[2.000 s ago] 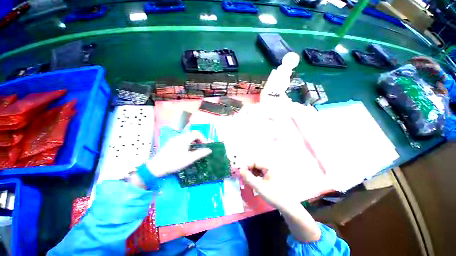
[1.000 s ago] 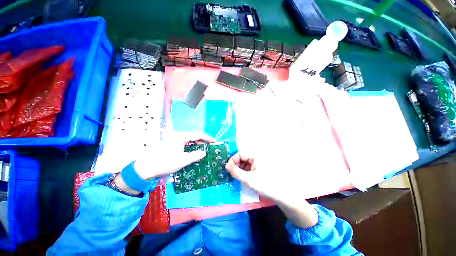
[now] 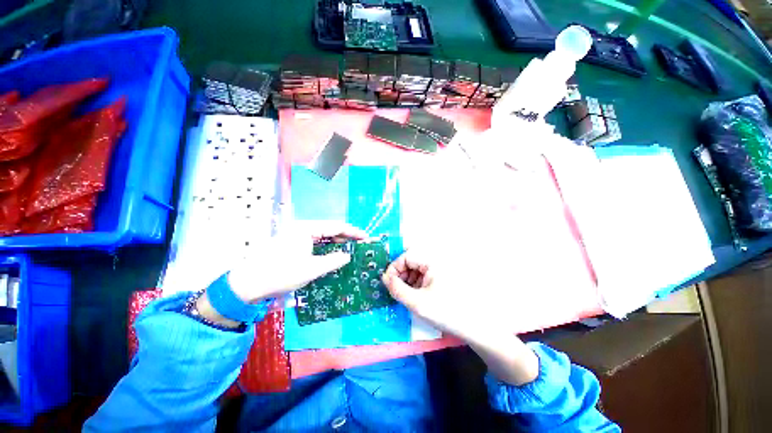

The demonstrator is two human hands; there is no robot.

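A green circuit board point(image 3: 343, 286) lies on the blue film point(image 3: 371, 199) on the pink mat point(image 3: 339, 365). My left hand point(image 3: 292, 260) holds the board at its upper left, thumb on top and fingers at the far edge. My right hand point(image 3: 415, 283) is at the board's right edge, thumb and fingertips curled together; whether it pinches a small part cannot be told. Three thin dark grey modules lie loose behind the board, one point(image 3: 333, 156) at the left. A white sheet with small black dots point(image 3: 227, 182) lies left of the mat.
Blue bin with red bags point(image 3: 152, 152) at left, smaller blue bin point(image 3: 42, 338) below it. Module stacks point(image 3: 372, 80) and a white bottle point(image 3: 537, 89) stand behind the mat. White sheets point(image 3: 652, 224) lie right. Black housings, one holding a board point(image 3: 372, 32), are on the green belt.
Since the oldest frame the view has moved closer and my right hand has come to the board's right edge. Over the last second the hands and board have hardly moved.
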